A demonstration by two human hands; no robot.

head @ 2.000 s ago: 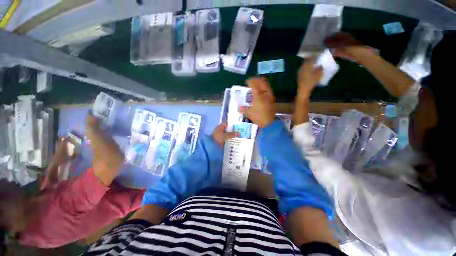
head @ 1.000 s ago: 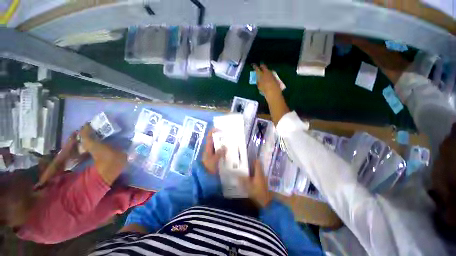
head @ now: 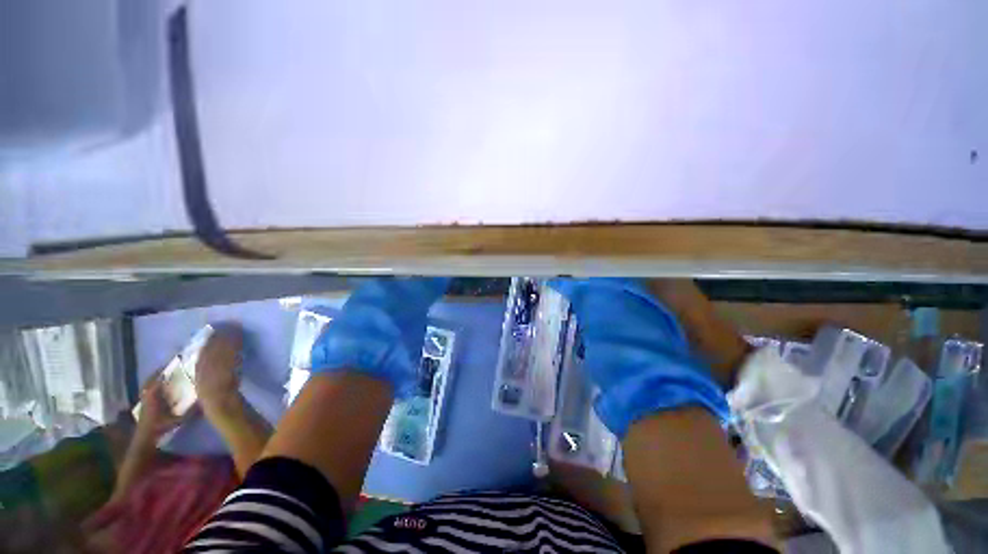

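Both my arms in blue oversleeves reach forward under the overhead shelf. My left hand and my right hand are hidden behind the shelf edge, so what they hold cannot be seen. A clear plastic pack [head: 529,363] with a dark cable stands out between my arms on the bench. Another clear pack [head: 420,406] with a light-blue slip lies beside my left sleeve. One more pack [head: 307,352] shows partly behind my left sleeve.
The white shelf [head: 542,119] with its wooden edge [head: 607,240] fills the upper half. A person in red at left holds a pale item [head: 179,381]. A white sleeve [head: 829,460] reaches in at right over several clear packs [head: 856,368]. White packs [head: 67,370] stand far left.
The view has shifted so the shelf hides the conveyor. My arms have stretched forward, and the white carton held near my body is out of sight. The white-sleeved arm has drawn back right.
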